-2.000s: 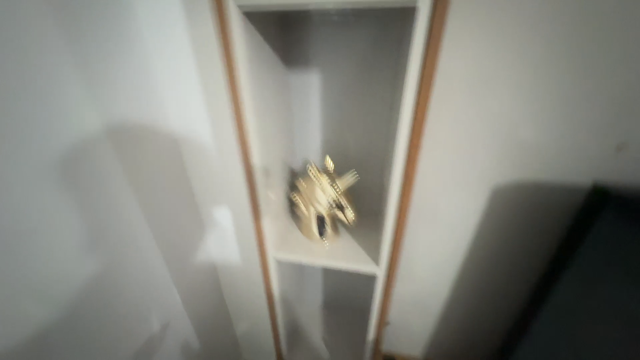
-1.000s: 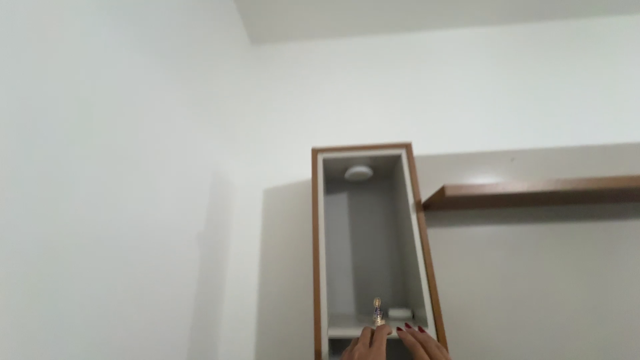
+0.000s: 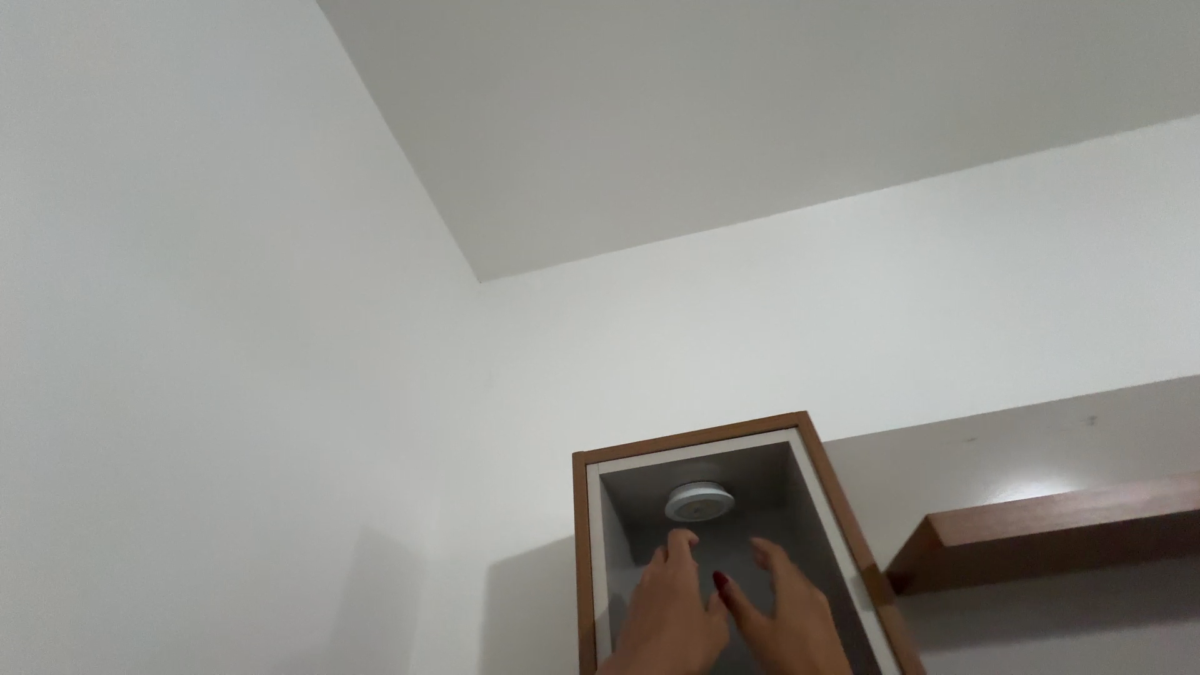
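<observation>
Both my hands are raised in front of the upper part of an open shelf unit with a brown wooden edge and a white inner frame. A round white puck-shaped light is fixed to the underside of the unit's top. My left hand is just below the light, fingers apart and nothing seen in them. Beside it on the right, my right hand, with dark red nail polish, has its thumb and fingers spread and holds nothing visible. Neither hand plainly touches the light. The lower part of the unit is out of view.
To the right of the unit a brown wooden wall shelf juts out, its near corner close to the unit's side. A plain white wall stands on the left, and the ceiling is above.
My hands have risen from the lower shelf level to just under the round light. The view has tilted upward, and the small gold-coloured object seen earlier is out of view.
</observation>
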